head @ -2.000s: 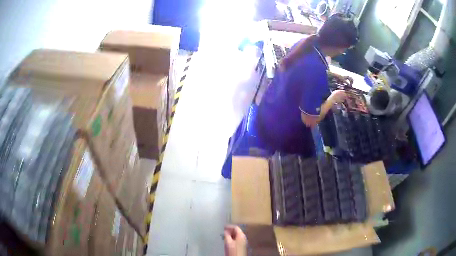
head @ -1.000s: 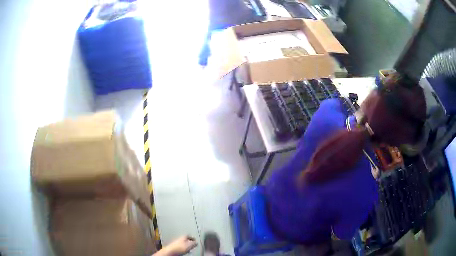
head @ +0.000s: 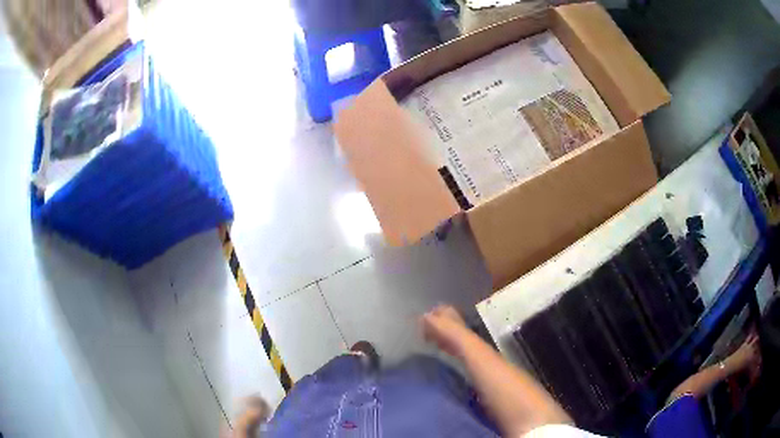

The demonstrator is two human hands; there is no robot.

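An open brown carton (head: 560, 201) stands ahead to the right with its flaps spread. A grey-white printed sheet (head: 479, 115) with a building picture lies in it; a few black pieces show at its near left corner. Rows of black charger housings (head: 599, 329) lie on the white bench (head: 547, 295) at the right. My right hand (head: 446, 329) is bare, blurred, in the air left of the bench; its fingers look curled and whether it holds anything is unclear. My left hand (head: 248, 414) is small and blurred at the bottom edge, low over the floor.
Stacked blue crates (head: 137, 180) stand at the left with a clear bag of dark things on top. Yellow-black tape (head: 248, 299) runs along the tiled floor. A blue stool (head: 316, 68) stands beyond. A coworker's arm (head: 710, 376) shows at the lower right.
The view has moved forward past the coworker. The printed-sheet carton and black rows are nearer, the brown carton stack has left view, and my right hand has come into view.
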